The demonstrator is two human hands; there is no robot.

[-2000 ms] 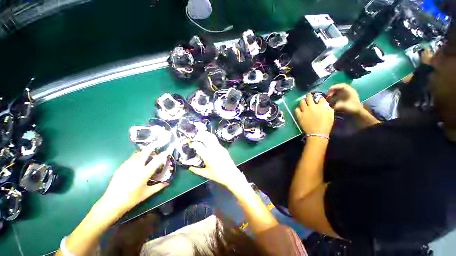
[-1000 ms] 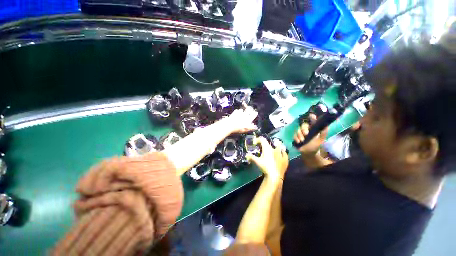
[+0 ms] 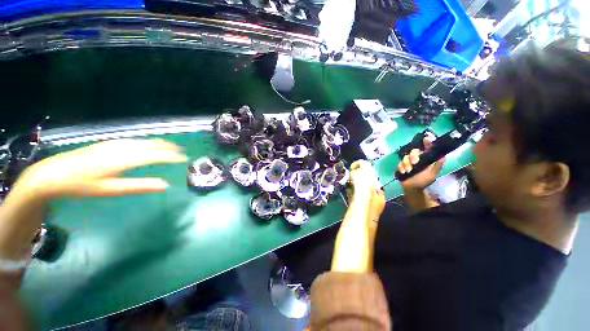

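Observation:
Several round black units with silver-white centres and loose wires stand grouped (image 3: 273, 173) on the green bench in front of me. My left hand (image 3: 97, 171) is blurred at the left, over the bench, fingers extended to the right and apart, holding nothing visible. My right hand (image 3: 365, 181) is at the right edge of the group, close to the neighbour. Its fingers are bunched and small in view; whether they hold something cannot be told.
A person in black at the right holds a long black part (image 3: 440, 152). A black block with white parts (image 3: 375, 126) stands behind my right hand. More units are partly visible at the left edge (image 3: 48, 242). A metal rail (image 3: 129, 129) and a blue bin (image 3: 443, 32) lie beyond.
My left hand has swung from above the group to the far left. My right hand has moved slightly right and up, off the units. The view turned up and right from the earliest frame.

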